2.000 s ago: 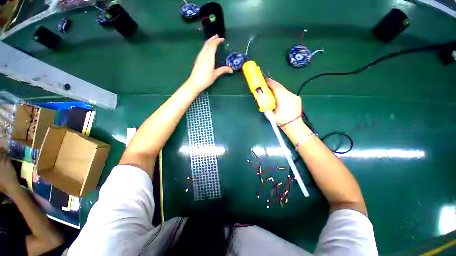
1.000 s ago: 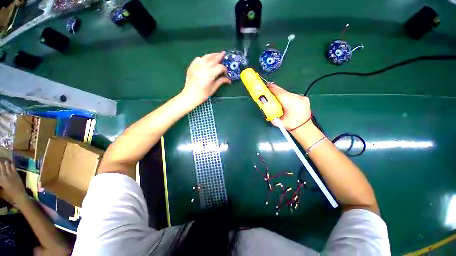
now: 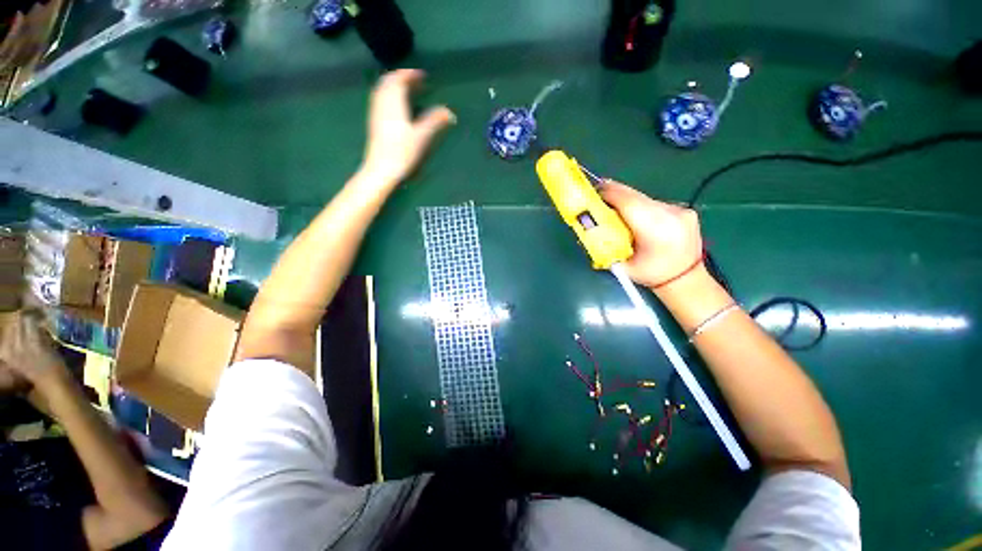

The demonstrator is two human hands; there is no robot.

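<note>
My right hand point(image 3: 657, 237) grips the yellow glue gun point(image 3: 587, 210), with a long white glue stick point(image 3: 689, 377) out of its rear. Its nozzle points at a round blue circuit board assembly point(image 3: 511, 131) with a pale lead, lying on the green surface; I see a small gap between them. My left hand point(image 3: 398, 131) is empty and open, left of that disc, thumb and fingers apart. Two more blue discs with leads lie to the right, one nearer point(image 3: 687, 118) and one farther point(image 3: 840, 111).
Black cylinders point(image 3: 637, 32) stand or lie along the far side. A perforated strip point(image 3: 465, 323), a pile of small red-and-black leads point(image 3: 635, 420), a black cord point(image 3: 797, 159), an open cardboard box point(image 3: 178, 350) and a metal bar point(image 3: 129, 178) are around. Another person's arm point(image 3: 92, 441) is at left.
Discs and cylinders have shifted right in view. My left hand has come off a disc and moved left, opening. The glue gun stays in my right hand, slightly farther right.
</note>
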